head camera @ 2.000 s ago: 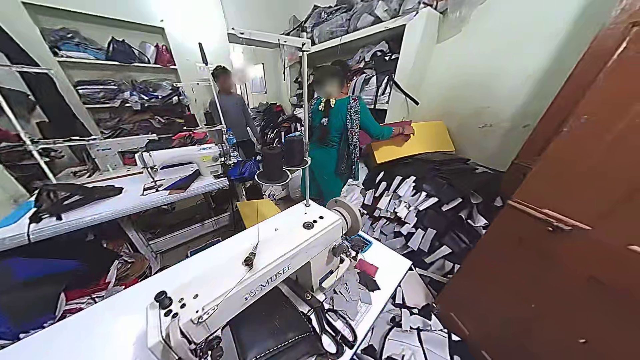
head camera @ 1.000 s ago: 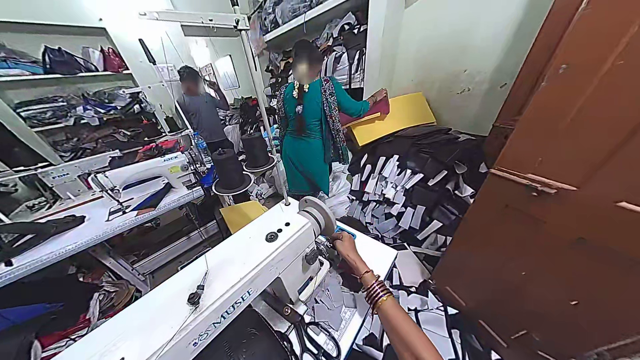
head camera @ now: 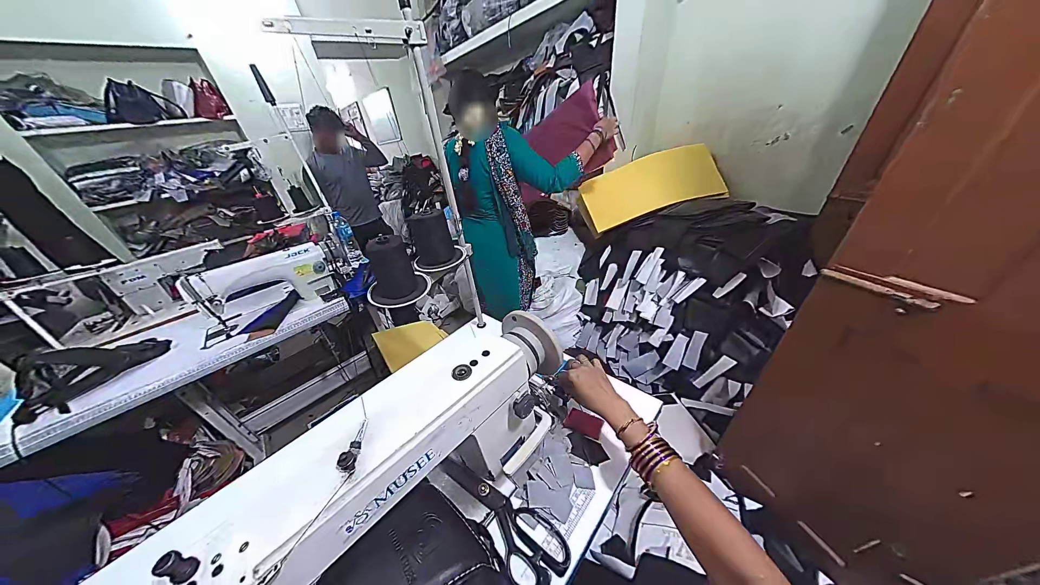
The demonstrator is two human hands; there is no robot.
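Observation:
My right hand (head camera: 591, 386), with bangles at the wrist, reaches to the far end of a white Musee sewing machine (head camera: 390, 439), just right of its handwheel (head camera: 532, 341). Its fingers are bent at a small blue item (head camera: 562, 367); whether they grip it is unclear. My left hand is out of view. Beneath the machine arm lies a black leather-like piece (head camera: 418, 540) with stitching at its edge. Black-handled scissors (head camera: 520, 528) rest beside it. Small grey pieces (head camera: 552, 483) and a dark red piece (head camera: 583, 423) lie on the machine table.
Black thread cones (head camera: 392, 268) stand behind the machine. A second sewing machine (head camera: 260, 276) is on the left table. A person in green (head camera: 491, 236) holds a maroon sheet (head camera: 569, 130) near a yellow sheet (head camera: 654, 187); another person (head camera: 345, 175) stands behind. A brown door (head camera: 886, 406) borders the right.
My right hand, unseen two seconds ago, came to the handwheel end by one second ago and remains near there. The person in green has raised the maroon sheet.

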